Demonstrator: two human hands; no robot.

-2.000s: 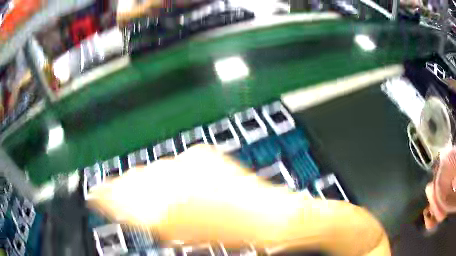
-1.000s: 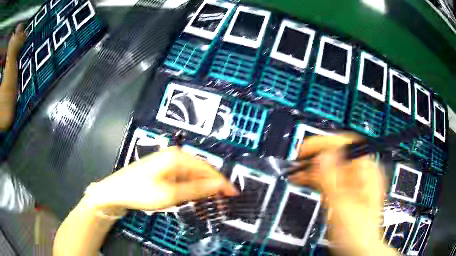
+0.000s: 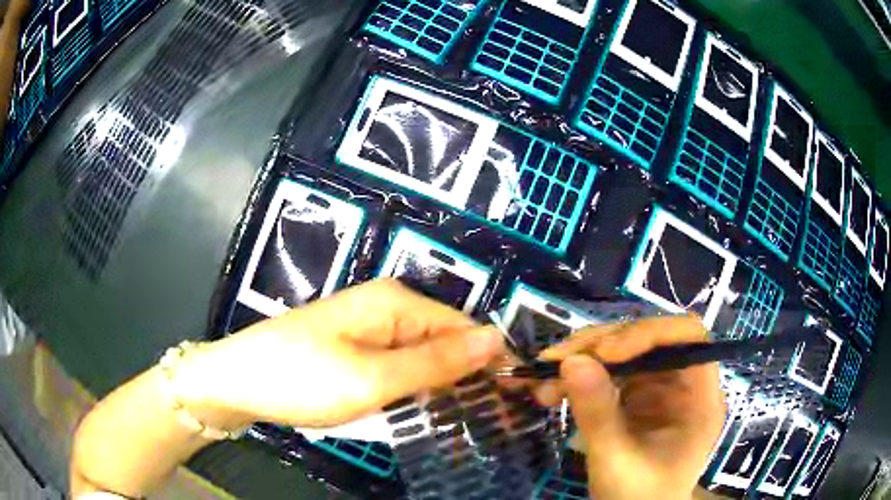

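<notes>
My left hand [image 3: 332, 366], bare with a bracelet at the wrist, holds a dark translucent die-cut sheet [image 3: 469, 444] with rows of small slots between thumb and fingers, over the tray. My right hand [image 3: 645, 400] holds thin black tweezers [image 3: 684, 357] like a pen. Their tip is at the sheet's upper edge beside my left fingertips; whether a small piece is on it cannot be told. Beneath lie teal-and-white front housings [image 3: 303, 252] in a shiny black blister tray [image 3: 318, 146]. One housing [image 3: 420, 142] lies sideways. The hands and sheet hide parts of the lower housings.
Another die-cut sheet [image 3: 122, 146] with rows of slots lies on the grey-green mat [image 3: 186, 220] at left. A second tray with housings [image 3: 68, 39] is at the upper left. The green conveyor belt [image 3: 811, 59] shows at the upper right.
The view has shifted closer over the tray. My hands have come together, with the tweezers' tip now at the sheet's edge by my left fingertips. The other person's hand at the left is gone from view.
</notes>
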